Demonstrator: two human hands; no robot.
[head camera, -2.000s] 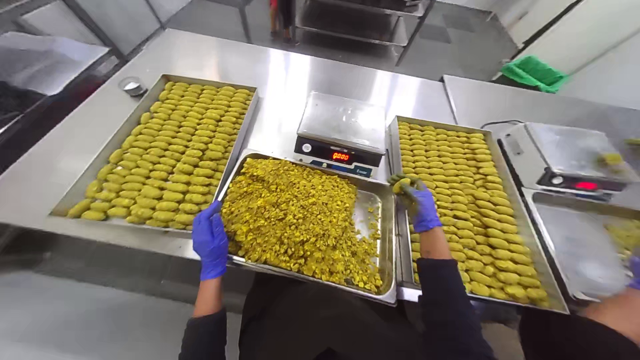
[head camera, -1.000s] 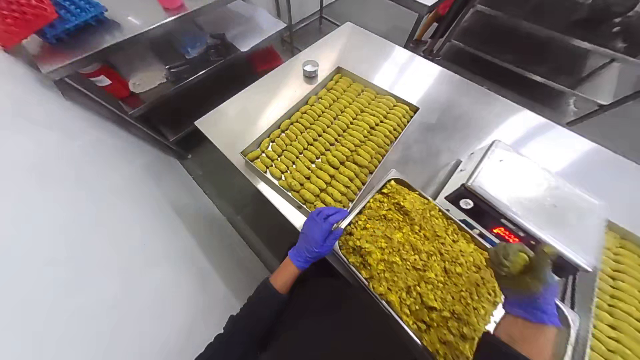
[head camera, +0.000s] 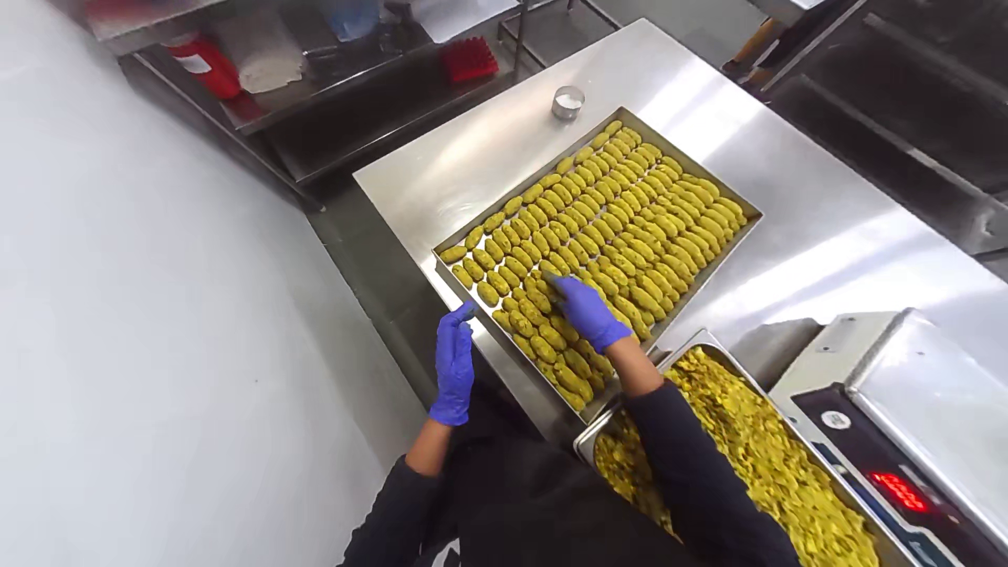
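Rows of yellow-green oval pieces (head camera: 630, 236) fill a shallow metal tray (head camera: 752, 216) on the steel table. My right hand (head camera: 584, 309), in a purple glove, reaches over this tray with its fingertips down on the pieces near the left part; whether it grips one is hidden. My left hand (head camera: 454, 366), also gloved, is just outside the tray's near left edge, fingers extended together and nothing seen in it. At the lower right, a deep steel tray (head camera: 720, 339) holds a loose yellow-green chopped mixture (head camera: 772, 465), partly covered by my right forearm.
Beside the deep tray stands a digital scale (head camera: 929, 409) with a lit red display. A small round metal container (head camera: 568, 103) is on the steel table (head camera: 488, 157) behind the shallow tray. A metal shelf (head camera: 331, 87) with a red fire extinguisher (head camera: 206, 67) is at the upper left.
My left hand has let go of the deep tray's edge. My right hand, seen by the scale with a lump of mixture a second ago, has moved left onto the shallow tray. The view has turned left.
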